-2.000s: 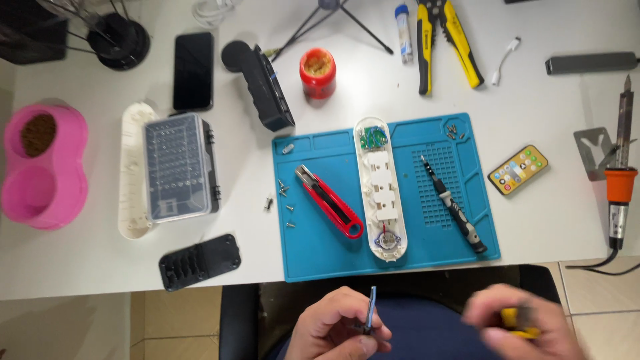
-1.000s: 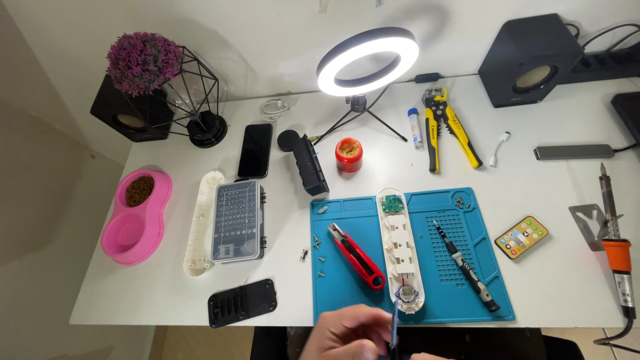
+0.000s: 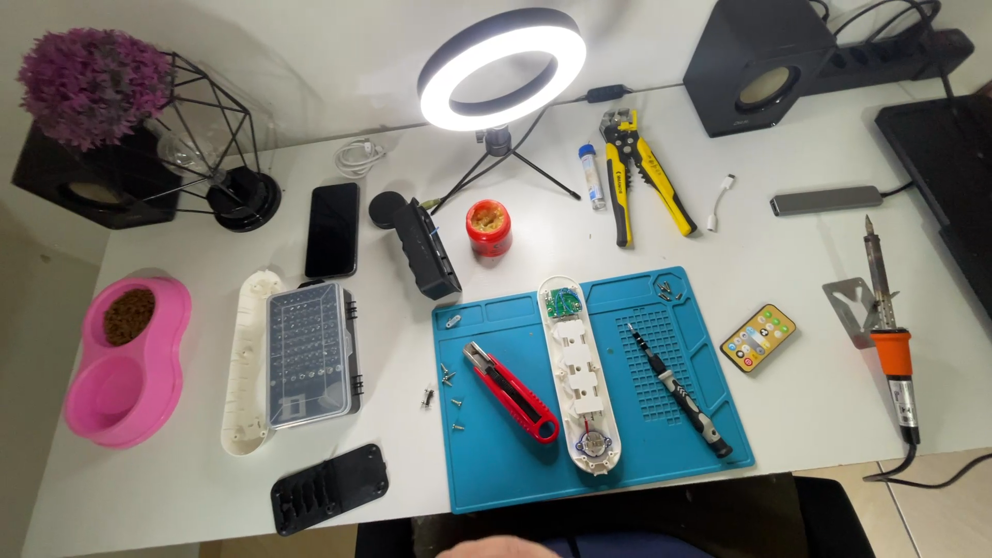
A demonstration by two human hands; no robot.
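Note:
Only the top of one hand shows at the bottom edge, below the blue silicone work mat (image 3: 504, 473); which hand it is and what it holds cannot be told. On the mat lies an opened white plastic housing (image 3: 570, 353) with a green circuit board at its top and a round metal part wired at its bottom. Left of it is a red utility knife (image 3: 513, 394), and right of it a precision screwdriver (image 3: 678, 391). Small screws (image 3: 457, 403) lie at the mat's left side, more screws (image 3: 666, 291) in its top right corner.
A white housing cover (image 3: 246, 364) lies under a clear-lidded case (image 3: 308, 353). A black plastic part (image 3: 329, 488) is near the front edge. Behind the mat stand a red jar (image 3: 489, 229), a ring light (image 3: 502, 70) and wire strippers (image 3: 639, 178). A soldering iron (image 3: 891, 341) rests at the right.
The hands, one holding a thin item and the other something yellow and black two seconds ago, have dropped almost wholly out of view. The view has shifted to show more of the desk's back.

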